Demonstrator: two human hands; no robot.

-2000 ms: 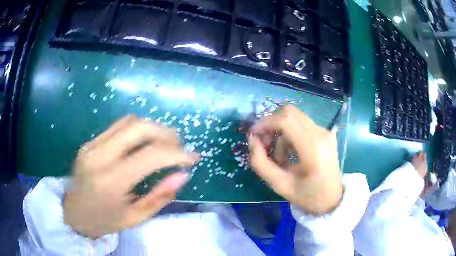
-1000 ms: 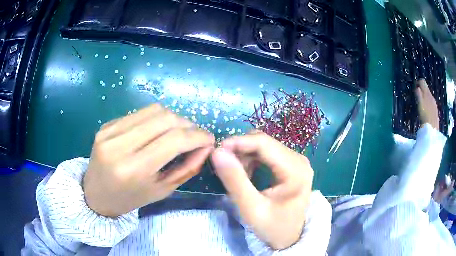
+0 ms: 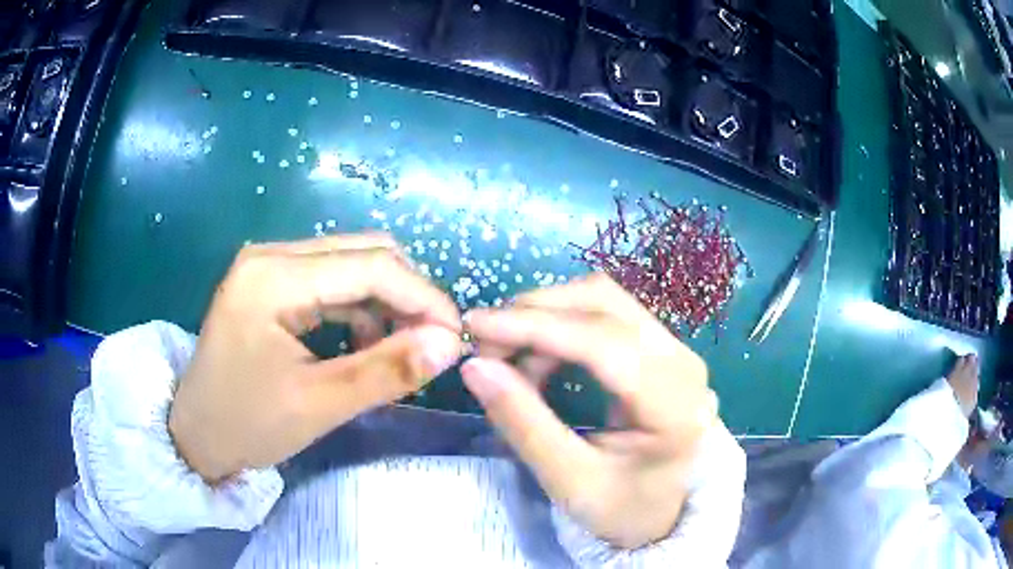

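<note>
My left hand (image 3: 322, 350) and my right hand (image 3: 600, 406) meet fingertip to fingertip over the front of the green mat. A tiny dark piece with a pale end (image 3: 467, 342) shows between their fingertips, too small to name surely; it looks like a wired component. Small pale pieces (image 3: 472, 250) lie scattered on the mat behind my hands. The pile of red and dark wired components (image 3: 675, 261) lies behind and right of my right hand, which overlaps its front left edge.
Slim tweezers (image 3: 783, 295) lie right of the pile. A large black blister tray (image 3: 489, 42) spans the back, some pockets holding round housings. Other black trays stand at the left (image 3: 33, 145) and right (image 3: 944, 189). Another person's hand (image 3: 962, 381) and white sleeve are at the right.
My hands came together from apart, my right hand leaving the wire pile. Since then they stay joined, with the finger pose slightly changed. The other person's hand moved from the right tray toward the front.
</note>
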